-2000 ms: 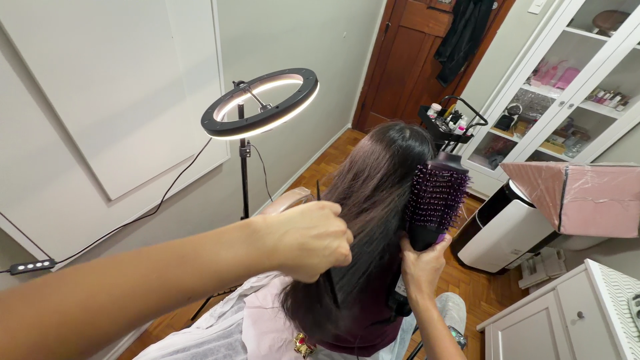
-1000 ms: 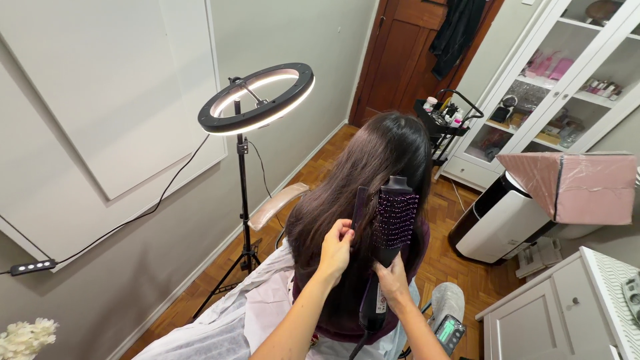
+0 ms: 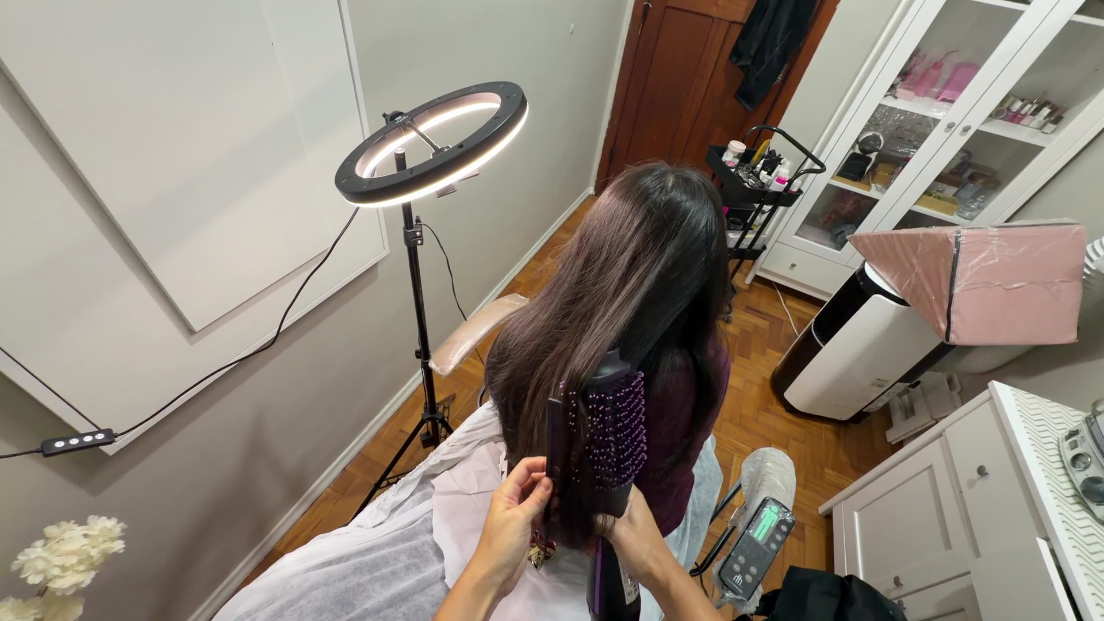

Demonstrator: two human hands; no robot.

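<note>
A seated person's long dark hair [image 3: 634, 250] hangs down the back over a dark purple top, seen from behind. My right hand [image 3: 636, 536] is closed on the handle of a black hot-air brush [image 3: 614, 423] with purple bristles, whose head lies upright against the lower hair. Just left of it, my left hand [image 3: 516, 511] grips a dark comb [image 3: 555, 440] that stands nearly upright beside the bristles. Some strands pass between comb and brush. The brush's handle runs down below my right hand.
A lit ring light [image 3: 431, 145] stands on a tripod at the left. White sheeting [image 3: 371, 552] lies below the person. At the right are a padded armrest with a wrapped control device [image 3: 756, 548], a white cabinet [image 3: 914, 500] and a pink box [image 3: 1018, 285]. A black trolley [image 3: 755, 185] stands behind.
Two seconds ago my left arm reached across the hair and the brush was higher, beside the head. Both hands have moved down the hair, with brush and comb now at its lower part.
</note>
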